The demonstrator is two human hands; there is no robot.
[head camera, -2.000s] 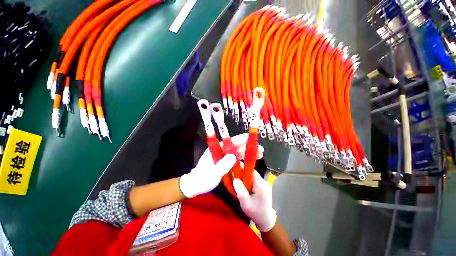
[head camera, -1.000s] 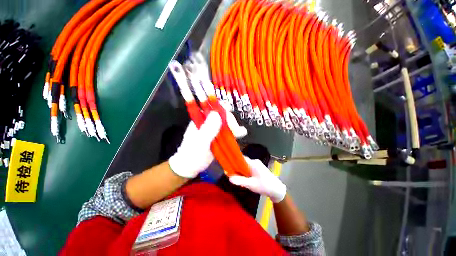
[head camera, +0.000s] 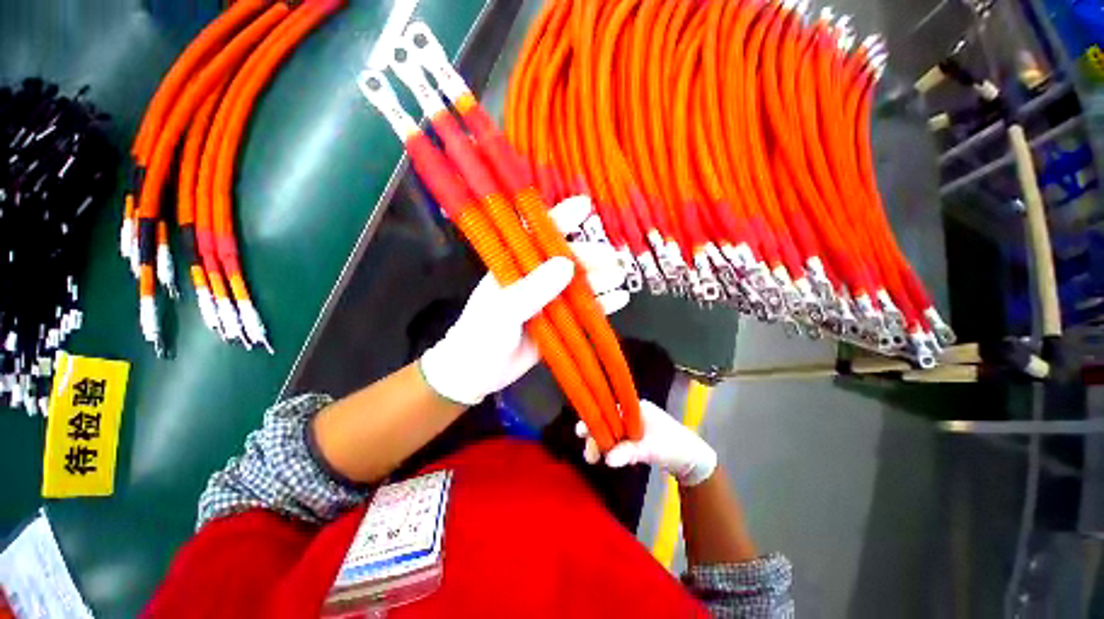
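Observation:
Three orange high-voltage cables [head camera: 533, 260] lie side by side in my two white-gloved hands, slanting from upper left to lower right. Their silver cable lugs [head camera: 400, 55] with round holes point to the upper left, with red heat-shrink tubes [head camera: 454, 151] below them. My left hand [head camera: 496, 327] is closed around the middle of the cables; its fingers show on their far side. My right hand [head camera: 654, 444] holds them at the lower end, where the hand hides their far ends.
A long row of orange cables [head camera: 702, 145] lies on the dark-topped cart at the right. More cables [head camera: 212, 157] lie on the green bench [head camera: 291, 169], with a black heap [head camera: 42, 206], a yellow sign [head camera: 85, 426] and a paper sheet [head camera: 42, 568]. Pale rails [head camera: 1029, 218] stand far right.
The three cables have been drawn up and to the left, so more orange length shows between my hands. My left hand now grips below the red tubes; my right hand is at their lower end.

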